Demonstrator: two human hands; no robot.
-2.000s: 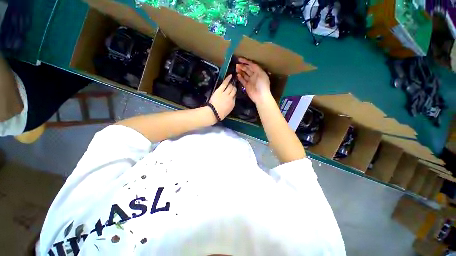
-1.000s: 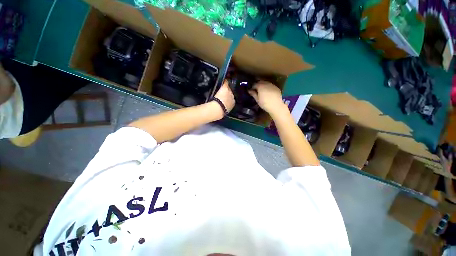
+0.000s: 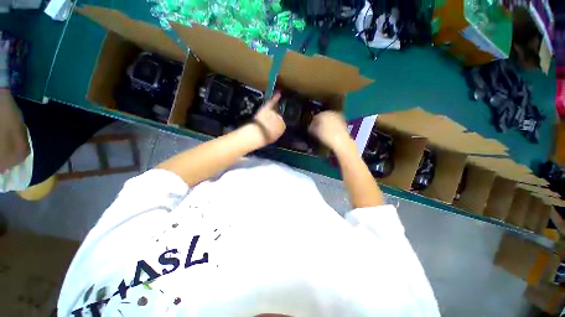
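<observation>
An open brown carton (image 3: 316, 71) stands in front of me with its back flap raised. A black device (image 3: 291, 112) with a squarish dark face lies inside it. My left hand (image 3: 270, 121) is at the carton's left wall, with one finger pointing up along it. My right hand (image 3: 328, 128) is at the carton's right side, blurred, its fingers curled. Whether either hand grips anything cannot be told. The lower part of the carton's contents is partly hidden by my hands.
Two cartons with black devices (image 3: 214, 96) stand at left. A row of smaller-looking cartons (image 3: 443, 176) runs right. Behind are green packets (image 3: 229, 21), black cables (image 3: 396, 21) and black accessories (image 3: 511, 102). A person's arm (image 3: 11, 133) is at far left.
My left hand has a finger extended along the carton wall. My right hand has moved slightly lower. The device's face in the carton shows more clearly, and the view has shifted slightly.
</observation>
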